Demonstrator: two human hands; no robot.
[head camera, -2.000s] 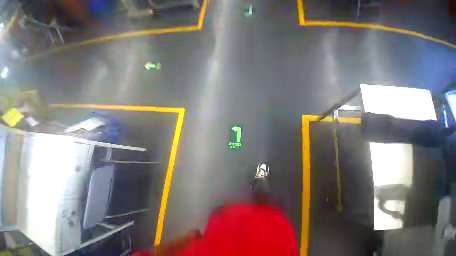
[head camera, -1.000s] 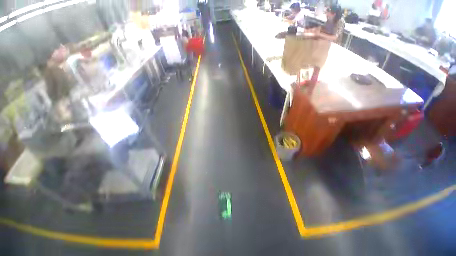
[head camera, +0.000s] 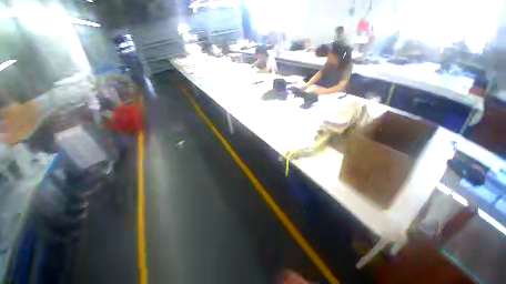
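A small blurred patch at the bottom edge, right of centre, looks like part of my right hand (head camera: 294, 277); its fingers cannot be made out. My left hand is out of the picture. Nearest on the right, an open brown carton (head camera: 369, 172) sits at the near end of a long white worktable (head camera: 261, 119). A crumpled pale bundle (head camera: 341, 123) lies beside the carton, with a yellow-green strip hanging over the table edge. Black pieces (head camera: 280, 89) lie farther along the table.
A dark grey aisle (head camera: 188, 211) runs ahead between yellow lines. On the left are a blurred red crate or bin (head camera: 126, 117) and cluttered tables. A person (head camera: 333, 75) leans over the white table, reaching toward black pieces. Another person (head camera: 130, 55) stands far down the aisle.
The view has moved forward along the aisle and turned right. The white table and brown carton are now much nearer; the wooden desk has slid to the lower right edge.
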